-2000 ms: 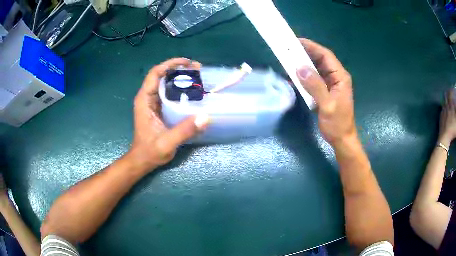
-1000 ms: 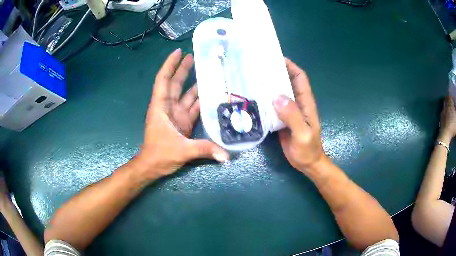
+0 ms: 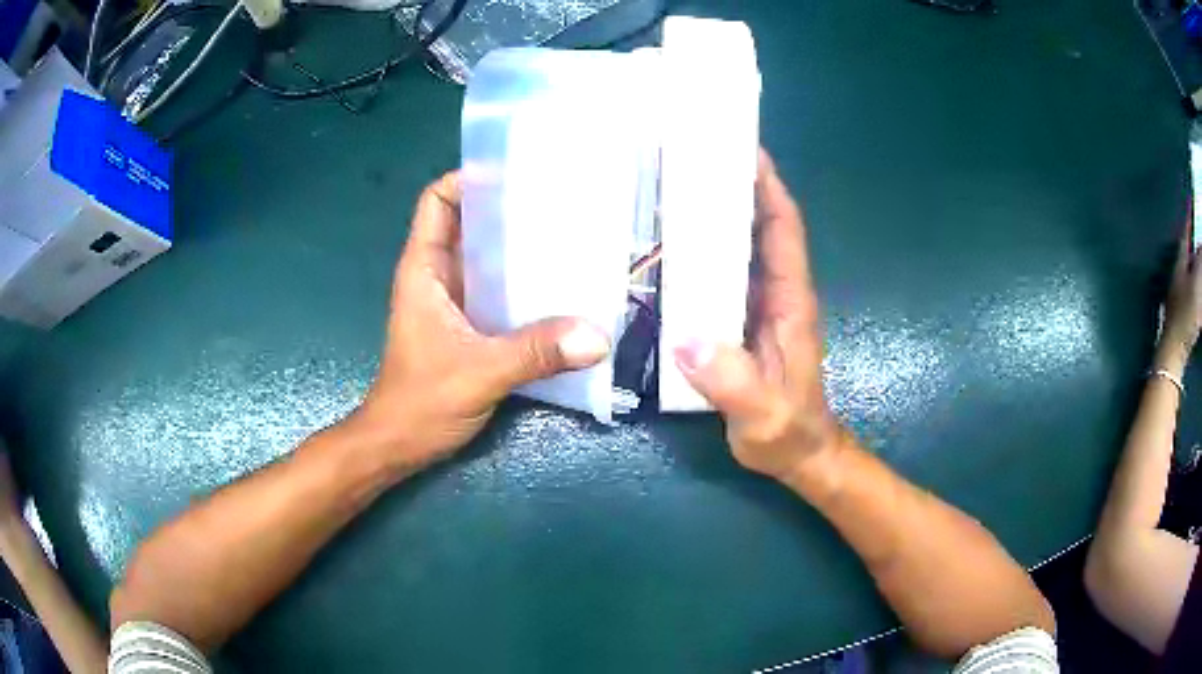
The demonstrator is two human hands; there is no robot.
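The white appliance housing (image 3: 560, 198) is turned on its side above the bench, with its frosty bluish part facing left. The white top cover (image 3: 709, 198) stands beside its open side on the right, with a narrow gap between them. In the gap show thin lead wires (image 3: 646, 259) and part of the black cooling fan (image 3: 637, 353). My left hand (image 3: 455, 336) holds the housing, thumb across its near end. My right hand (image 3: 771, 342) holds the cover, thumb on its near end and fingers behind its right side.
A white and blue carton (image 3: 92, 198) is at the left on the dark green bench (image 3: 923, 461). Cables (image 3: 330, 79) and a clear plastic bag (image 3: 508, 29) lie at the far edge. Another person's arm (image 3: 1144, 487) is at the right, and another (image 3: 46, 579) at the left.
The housing has turned from lengthwise on the bench to upright in view, then onto its side, its open side now facing right. The cover has come alongside it. My left hand released and gripped the housing again.
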